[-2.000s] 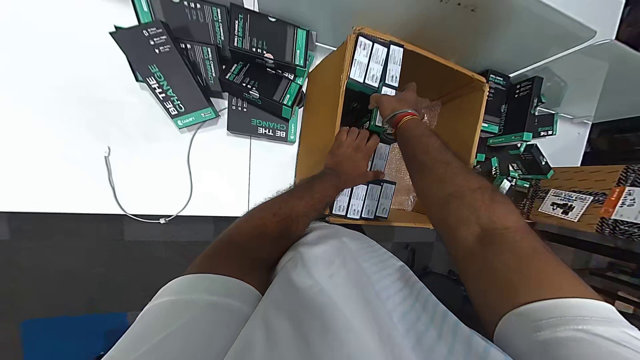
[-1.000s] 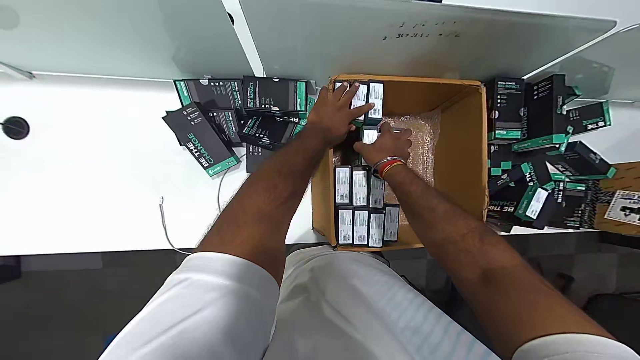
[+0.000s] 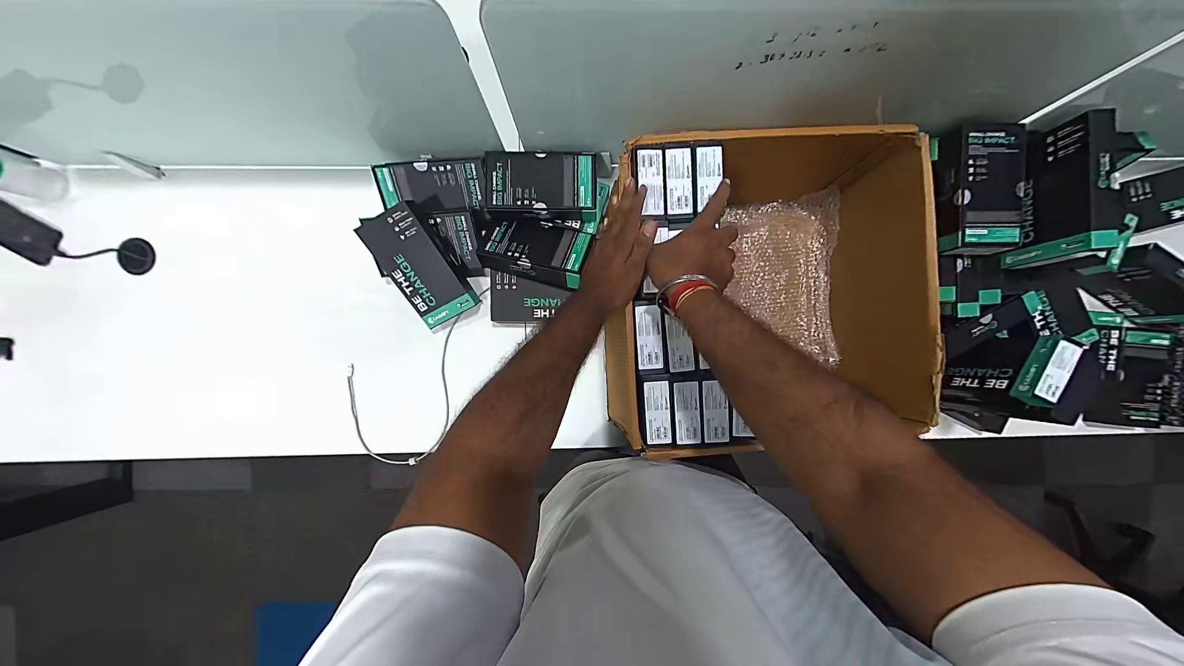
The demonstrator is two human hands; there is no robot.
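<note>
An open cardboard carton point(image 3: 879, 277) stands on the white table. Small black boxes with white labels point(image 3: 679, 180) stand upright in rows along its left side. Beside them, inside the carton, lies a sheet of bubble wrap point(image 3: 786, 277). My left hand point(image 3: 618, 245) rests flat over the carton's left edge, its fingers against the boxes. My right hand point(image 3: 694, 250) is over the second row, with a finger stretched toward the top row; its fingers hide part of the boxes beneath. Whether it grips one is not visible.
Flat black and green boxes point(image 3: 416, 268) are piled left of the carton, and more point(image 3: 994, 194) lie heaped on its right. A white cable point(image 3: 446, 370) trails over the table's front edge. Glass partitions point(image 3: 740, 65) rise behind.
Both hands were lower in the carton two seconds ago; they are now at its upper left. One second ago the left hand was over the top row; it now lies on the carton's left edge.
</note>
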